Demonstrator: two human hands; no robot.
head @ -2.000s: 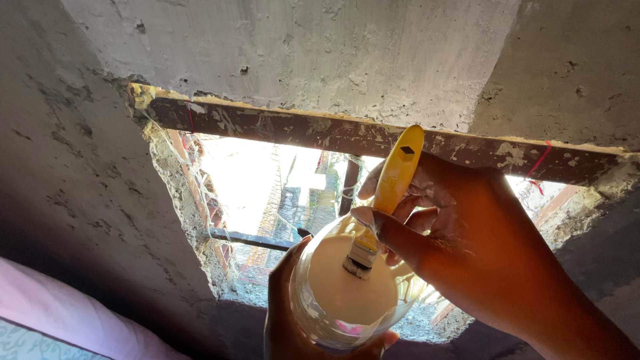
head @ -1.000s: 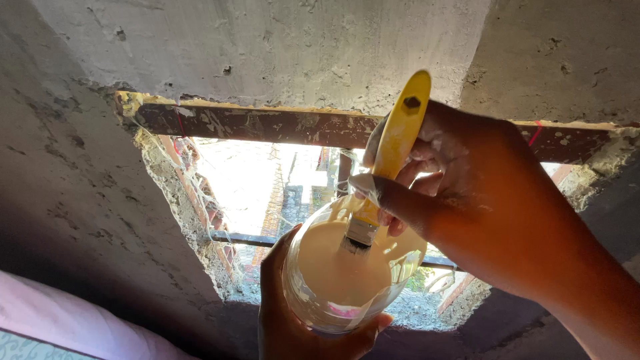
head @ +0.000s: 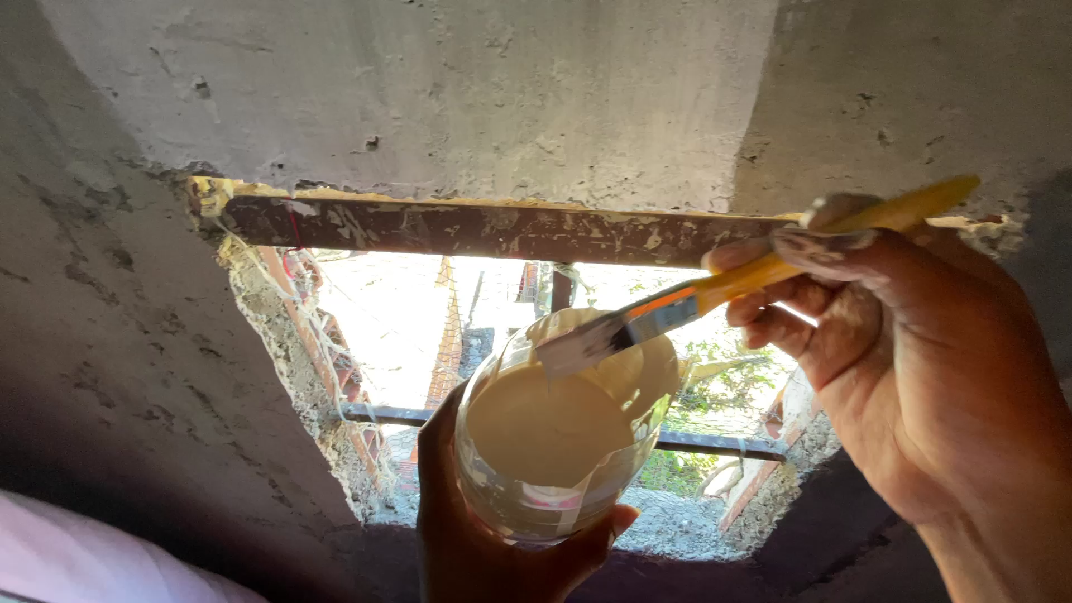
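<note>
My left hand (head: 502, 553) grips a clear plastic container (head: 536, 511) from below and the side, tilted so that its mouth faces me. Pale cream paint (head: 548, 423) fills part of it, and more coats its inner wall. In my right hand (head: 888, 335) is a paintbrush with a yellow handle (head: 741, 280), pinched between thumb and fingers. The brush lies slanted, its paint-coated bristles (head: 578, 347) pointing left over the mouth of the container, above the paint surface. Whether the bristles touch the rim I cannot tell. Pale smears mark the right thumb.
Behind the hands is a rough-edged window opening with a paint-spotted brown bar (head: 435, 230) along its top and a thin dark bar (head: 720, 444) lower down. Wire mesh hangs at its left side. Plastered wall (head: 502, 100) surrounds it. Pinkish fabric (head: 100, 553) lies at lower left.
The brush has come up out of the paint and turned from nearly upright to a slant, with its bristles to the left. My right hand has moved right, away from the container.
</note>
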